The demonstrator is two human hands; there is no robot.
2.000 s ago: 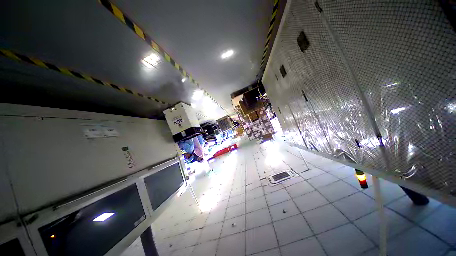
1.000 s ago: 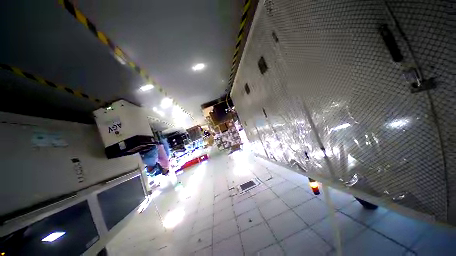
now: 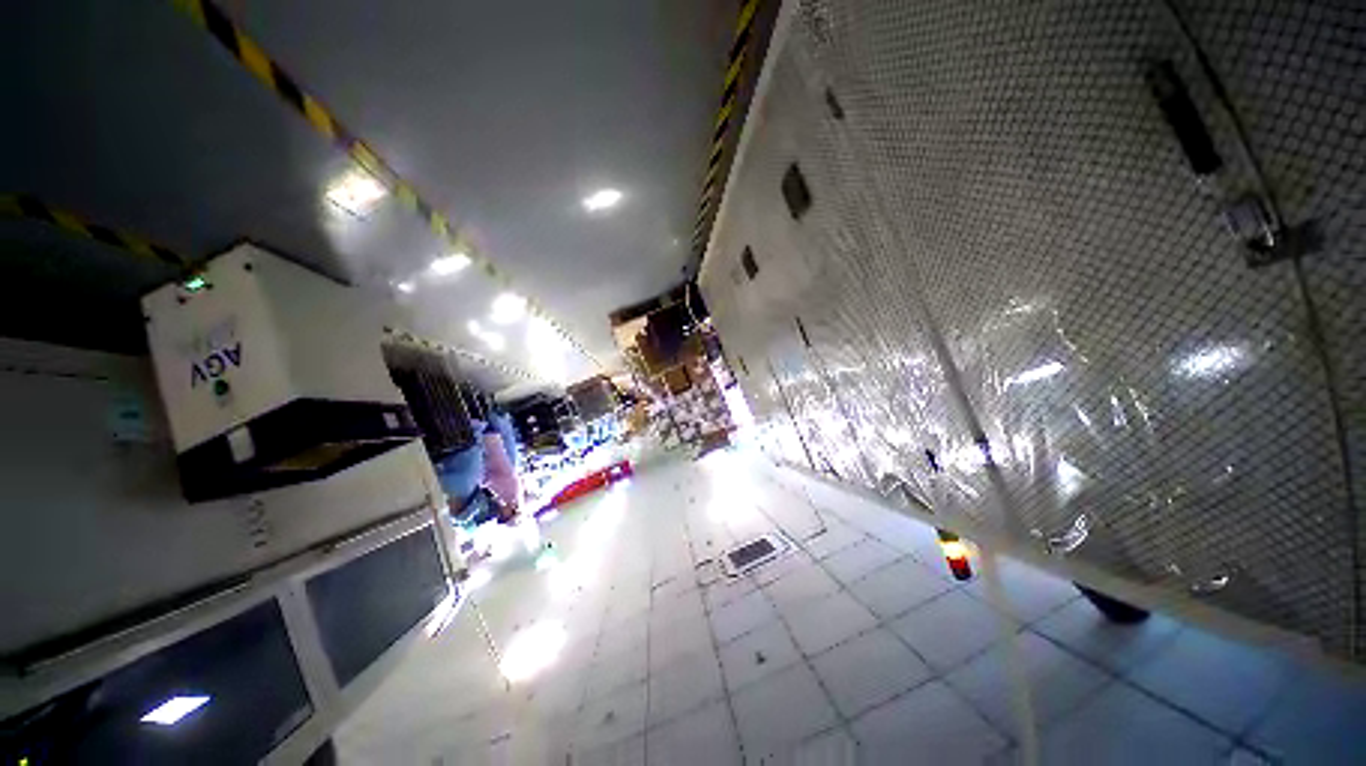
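Note:
Neither of my hands is in view. The picture is upside down, with the grey floor at the top and the tiled ceiling below. Nearest on the right is a long row of tall wrapped cabinets [image 3: 959, 270] with a grid pattern and shiny film. On the left is a white AGV cart [image 3: 270, 344] with a black part on its lower side in the picture. Behind it stands a long cream machine [image 3: 360, 501] with dark windows.
Yellow-black tape [image 3: 322, 120] runs along the floor. A red-yellow signal light [image 3: 954, 555] is by the cabinets. People in blue and pink clothing [image 3: 487, 467] are beyond the cart. Brown cartons [image 3: 670, 352] stand at the far end. A red piece [image 3: 584, 488] shows near bright benches.
The AGV cart appears larger and farther left. Compared with the oldest frame, the cabinets have shifted left and a dark latch has come into view on them.

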